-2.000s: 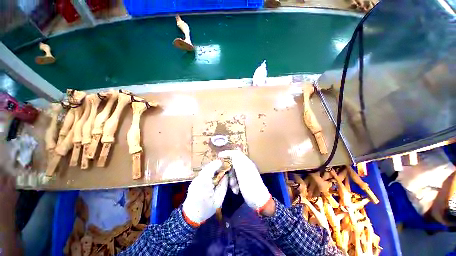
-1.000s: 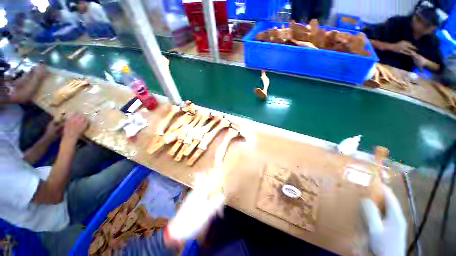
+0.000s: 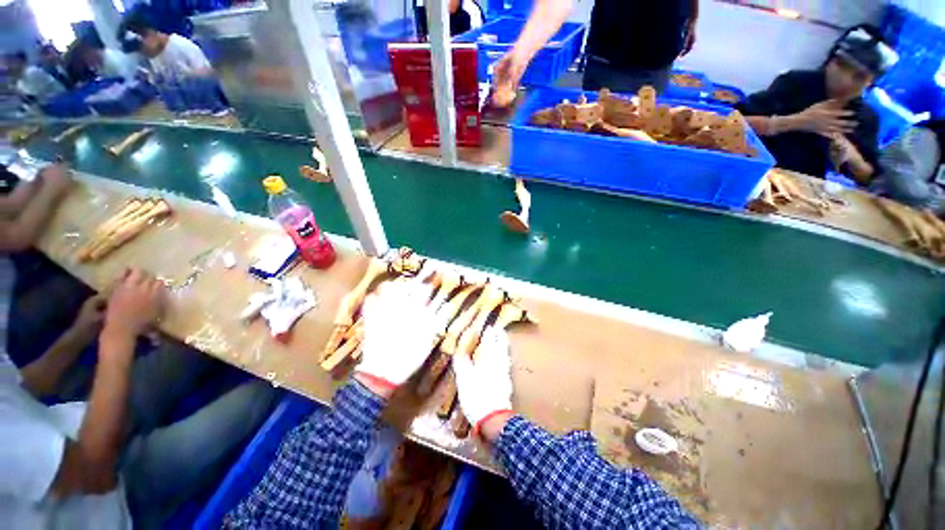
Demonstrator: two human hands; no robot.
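Observation:
Several tan carved leg pieces lie in a row on the brown bench, with dark bands near their far ends. My left hand, in a white glove with an orange-red cuff, lies over the pieces in the middle of the row. My right hand, gloved the same way, is on the right end of the row. Its fingers touch the pieces, but the gloves hide whether either hand grips one. The stained square pad with a small white ring is to the right of my hands.
A green belt runs behind the bench and carries pieces with flat feet. A pink-red bottle, crumpled white paper and a metal post stand left. A white nozzle bottle is at the bench's far edge. People sit left and across the belt.
The view has swung left. My right hand has moved from the right side of the bench to the row of pieces, beside my left hand. The piece from the bench's right end is gone from there.

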